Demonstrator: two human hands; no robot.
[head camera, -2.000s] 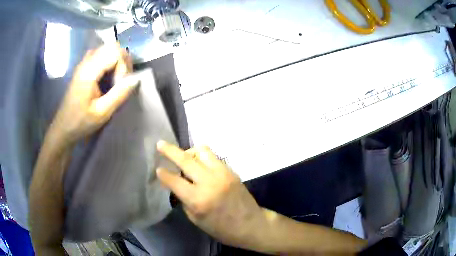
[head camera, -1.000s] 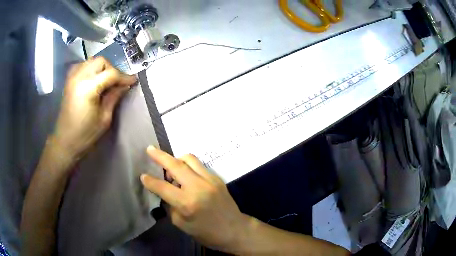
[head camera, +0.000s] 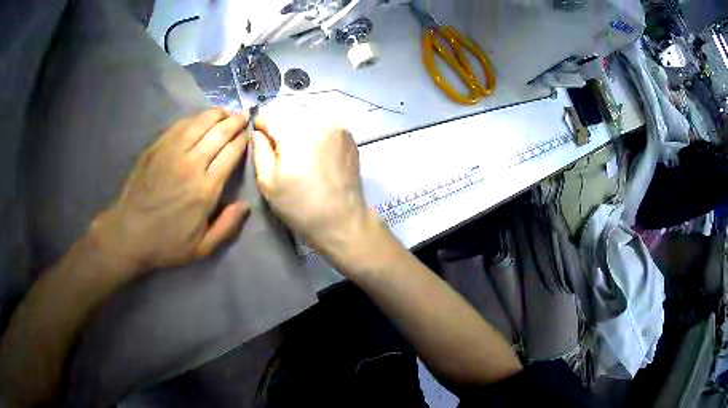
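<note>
A large grey-brown garment panel (head camera: 191, 319) lies over the left of the machine bed and hangs past its front edge. My left hand (head camera: 180, 187) lies on the panel with its fingertips near the needle area; it presses the cloth down, fingers close together. My right hand (head camera: 307, 171) is beside it, its thumb and index finger pinching the cloth edge just in front of the presser foot (head camera: 254, 76). The fingertips of both hands almost touch. The seam edge under the fingers is mostly hidden. A thin thread tail (head camera: 351, 96) lies on the white bed.
Orange-handled scissors (head camera: 459, 64) lie on the bed at the back. A printed ruler scale (head camera: 431, 194) runs along the front of the table (head camera: 399, 163). A small dark block (head camera: 587, 103) is at its right end. Grey, olive and white cloth pieces (head camera: 551, 295) hang at the right.
My right hand has moved up from the lower panel edge to the needle area. My left hand has flattened onto the cloth. The panel now spreads further left and back. The camera view has shifted.
</note>
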